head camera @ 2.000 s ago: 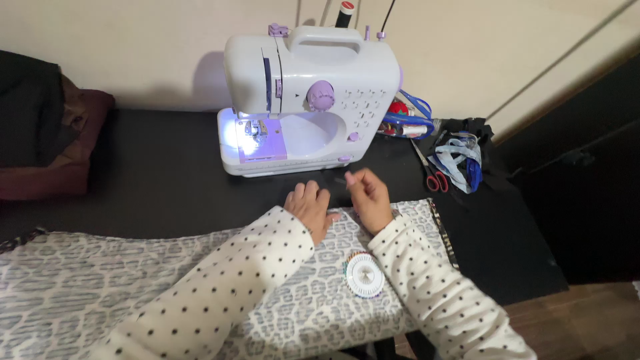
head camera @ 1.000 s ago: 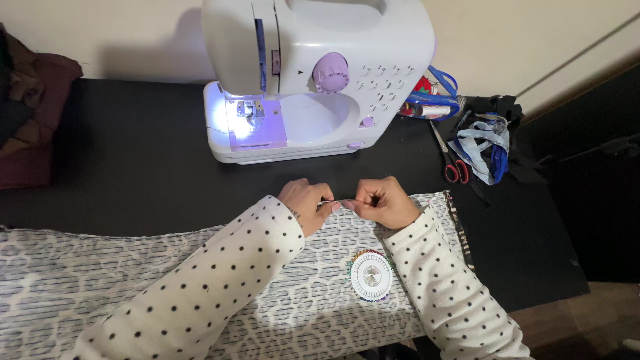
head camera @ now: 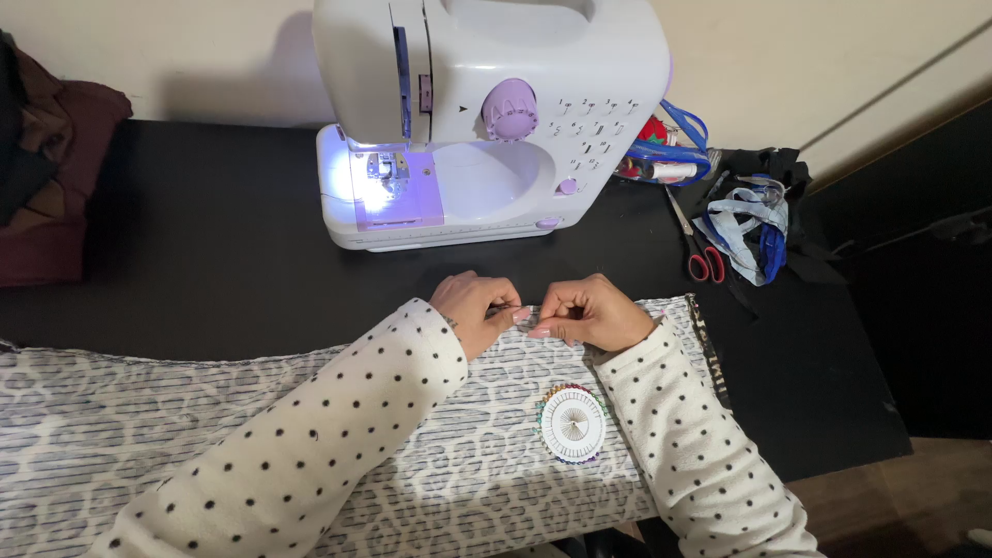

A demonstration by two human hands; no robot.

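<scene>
Grey-and-white patterned fabric (head camera: 480, 457) lies along the front of the black table. My left hand (head camera: 477, 310) pinches its far edge between thumb and fingers. Just to the right, my right hand (head camera: 589, 314) has thumb and fingertips closed at the same edge, close to the left fingertips; a thin dark line, possibly a pin, shows at them, too small to be certain. A round wheel of colored-head pins (head camera: 573, 424) rests on the fabric below my right hand. Beyond my hands stands a white and purple sewing machine (head camera: 496, 139) with its lamp lit.
Red-handled scissors (head camera: 705, 263) lie right of the machine, beside blue and white fabric strips (head camera: 748, 225) and black cloth. A clear pouch with blue trim (head camera: 670, 159) holds thread and a red pincushion. Maroon and dark cloth (head camera: 70, 178) is heaped at the far left.
My hands, apart at the fabric's edge two seconds ago, came together there and now sit slightly apart, fingertips close. The view has moved nearer the machine.
</scene>
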